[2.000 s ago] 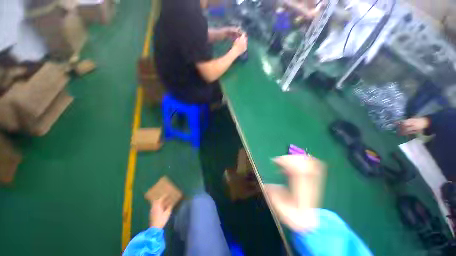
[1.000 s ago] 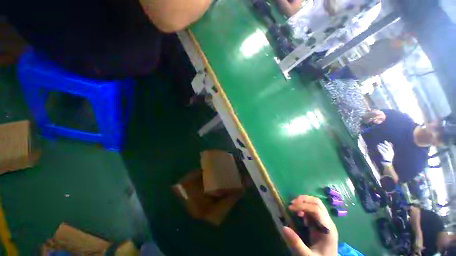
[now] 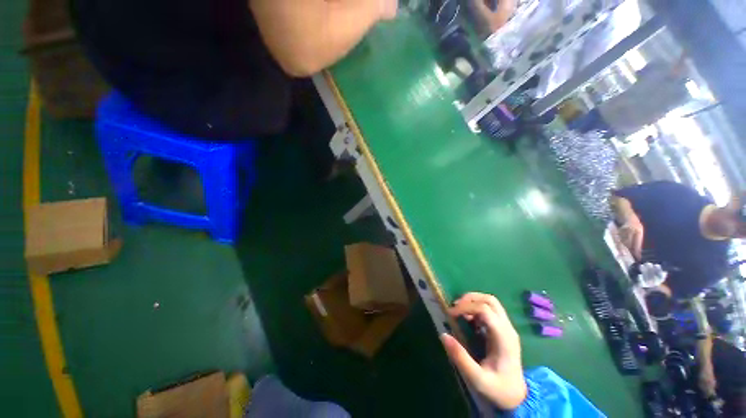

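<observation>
My right hand (image 3: 491, 351) is at the bench's near edge, its thumb and fingers curled around a dark patch. I cannot tell whether that is a held thing or shadow. Several purple cells (image 3: 541, 313) lie in a short row on the green bench (image 3: 458, 220), just right of my fingers and not touched by them. My left hand is not in view. A brown carton (image 3: 184, 397) is cut off by the bottom edge, beside my leg.
Black ribbed housings (image 3: 617, 331) line the bench's far side, below a shiny silver heap (image 3: 585, 163). Facing workers sit beyond. A person in black sits on a blue stool (image 3: 172, 155) at upper left. Cartons (image 3: 376, 277) lie under the bench and on the floor (image 3: 69, 233).
The view has swung and come closer to the bench's near edge. My right hand has moved from above the cells to the edge. My left hand, earlier on a small carton, has left the picture.
</observation>
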